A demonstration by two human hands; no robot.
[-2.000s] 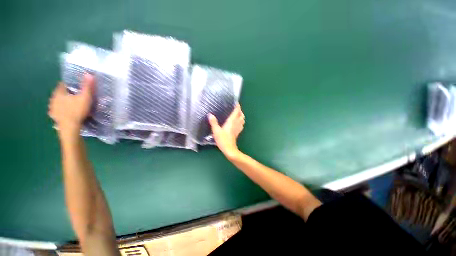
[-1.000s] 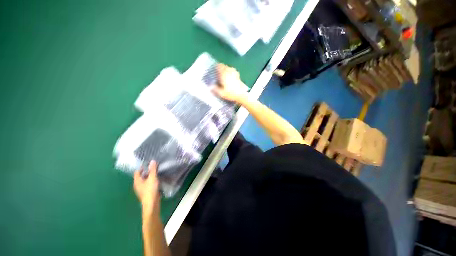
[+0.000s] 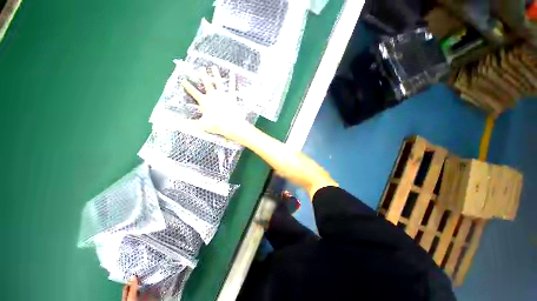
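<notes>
Bubble bags (image 3: 188,150) with dark patterned goods lie in an overlapping row on the green table, running from the upper middle down to the lower left. One bag (image 3: 121,206) lies askew on top at the row's left side. My right hand (image 3: 215,106) rests flat on the bags in the upper part of the row, fingers spread. My left hand (image 3: 131,290) is mostly cut off by the bottom edge; its fingertips touch the edge of the lowest bags, and its grip is hidden.
The green table (image 3: 70,88) has a pale metal edge (image 3: 324,76) beside my body. On the blue floor stand a wooden pallet (image 3: 412,188) with small brown boxes (image 3: 489,188), a shiny black bundle (image 3: 365,88) and stacked flat cardboard (image 3: 494,79).
The bags between my hands now join other bags in one long overlapping row. My right hand has opened flat on them; my left hand has moved to the bottom edge of the view.
</notes>
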